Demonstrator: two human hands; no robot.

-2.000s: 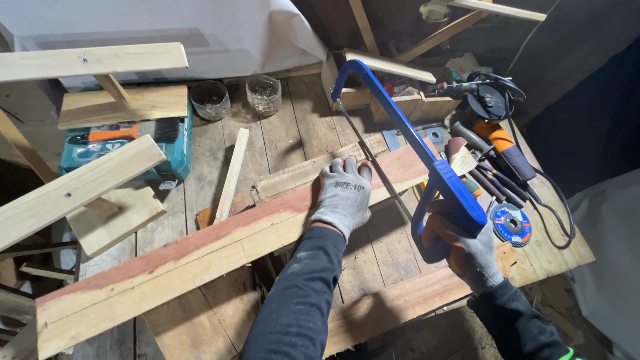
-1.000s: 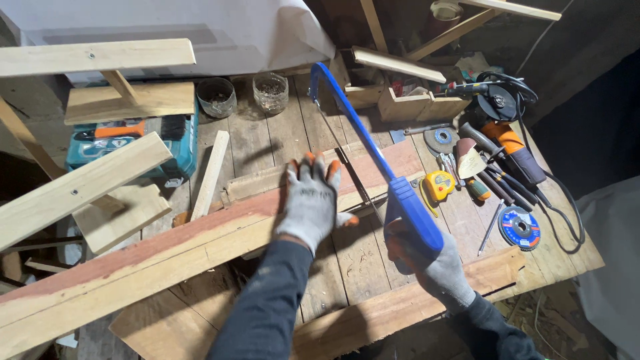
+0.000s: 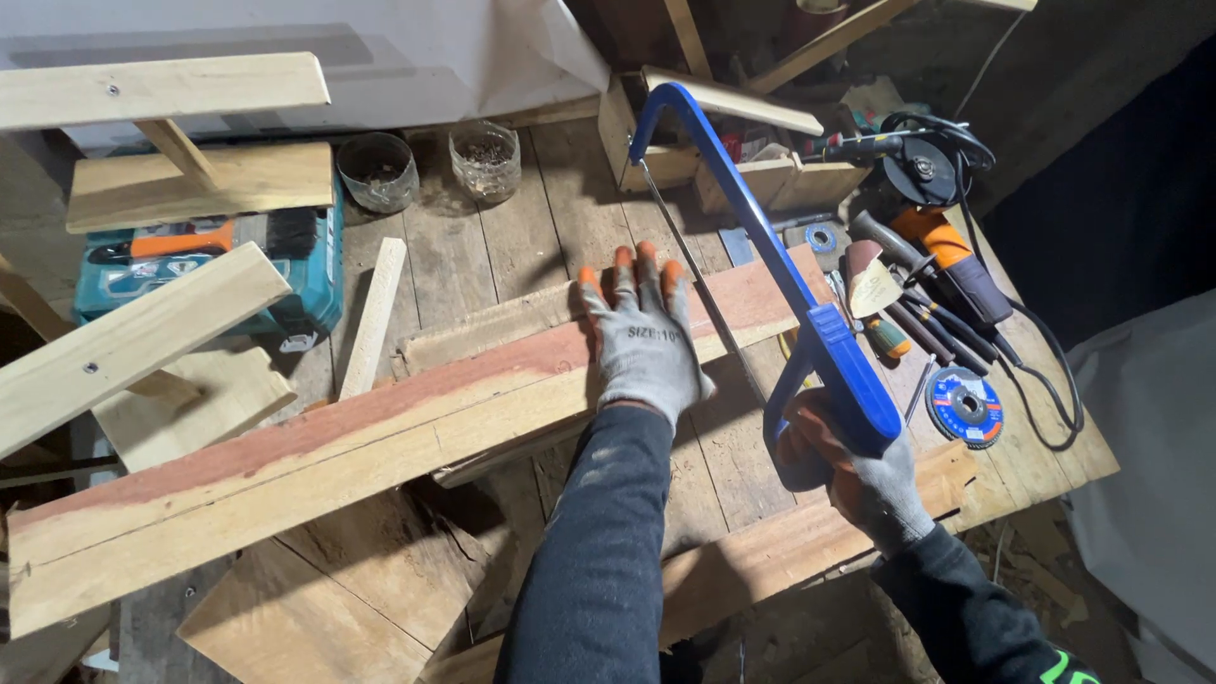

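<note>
A long wooden board (image 3: 313, 446), reddish along its far edge and marked with a lengthwise line, lies slanted over the plank workbench. My left hand (image 3: 648, 347), in a grey glove with orange fingertips, rests flat on it with the fingers apart. Just right of that hand, the thin blade of a blue hacksaw (image 3: 755, 223) crosses the board; whether it touches the wood cannot be told. My right hand (image 3: 855, 465), gloved alike, is closed around the saw's handle. A thinner wooden strip (image 3: 494, 318) lies behind the board.
An angle grinder (image 3: 940, 237) with its cord, a flap disc (image 3: 964, 407) and hand tools lie at right. Two cut plastic cups (image 3: 378, 176) stand at the back. A teal case (image 3: 323, 275) bearing a paintbrush (image 3: 190, 242) and T-shaped wooden pieces (image 3: 123, 351) occupy the left.
The left hand, earlier gripping the board's far edge with curled fingers, now lies flat with fingers spread. The saw stays in the right hand. A yellow tape measure seen a second ago is now mostly hidden behind the saw.
</note>
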